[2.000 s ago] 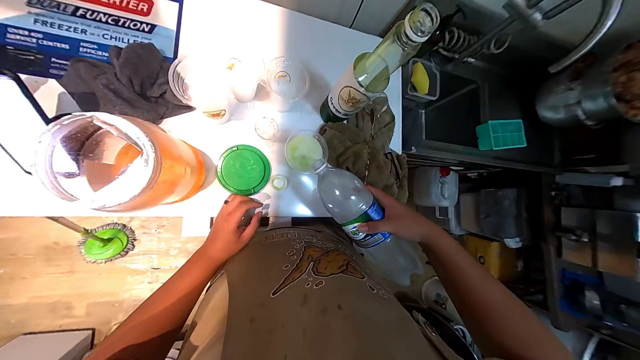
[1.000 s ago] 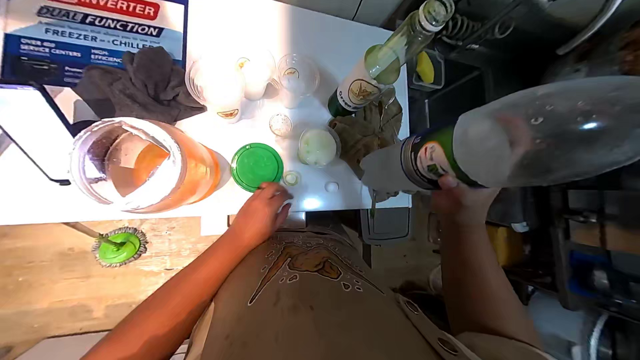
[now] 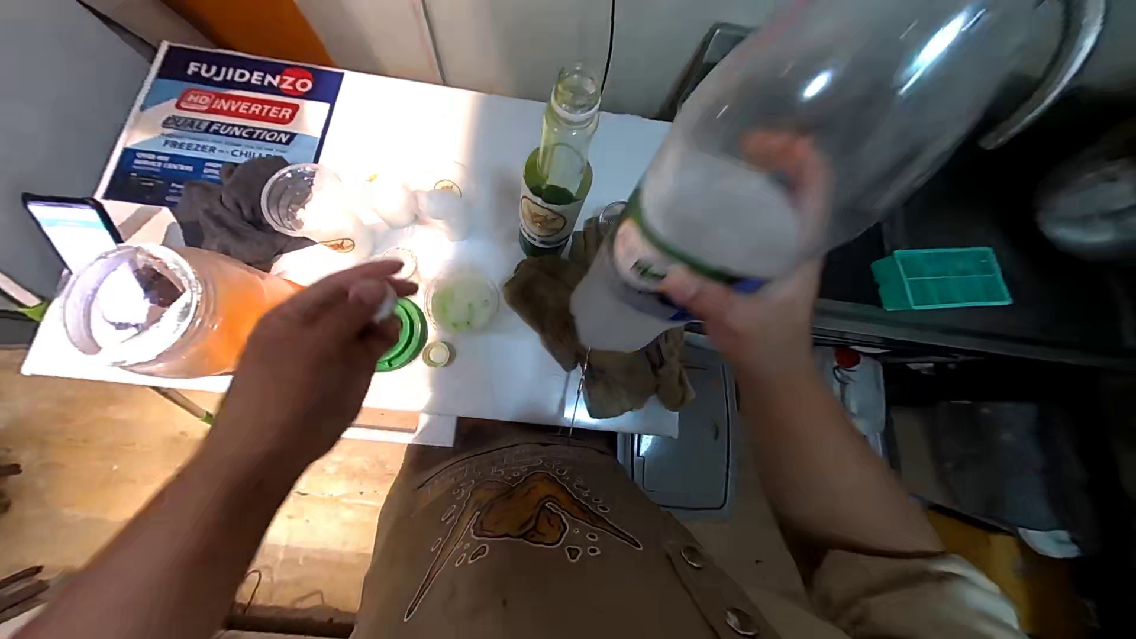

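Note:
My right hand (image 3: 754, 293) grips a large clear plastic bottle (image 3: 710, 213) by its labelled lower part, tilted, with some cloudy liquid or glare at its base. My left hand (image 3: 328, 328) pinches a small white object (image 3: 387, 303), seemingly a bottle cap, over the table. Partly behind that hand lies a green round lid (image 3: 406, 335). Beside it are a clear cup with greenish contents (image 3: 461, 302) and a small pale ring-like cap (image 3: 437, 354). A green glass bottle (image 3: 543, 209) with an upturned clear vessel (image 3: 566, 146) at its mouth stands behind a crumpled brown cloth (image 3: 546, 306).
A big jar of orange liquid (image 3: 240, 297) stands at the table's left, near a propped phone (image 3: 71, 231) and a dark cloth (image 3: 231, 209). Plastic cups (image 3: 302, 200) stand behind. At right are a black sink counter (image 3: 967, 337) and a teal tray (image 3: 950, 278).
My right hand has raised the large bottle from beside the cup. My left hand has lifted off the table by the green lid and now holds the small white object. The view has shifted.

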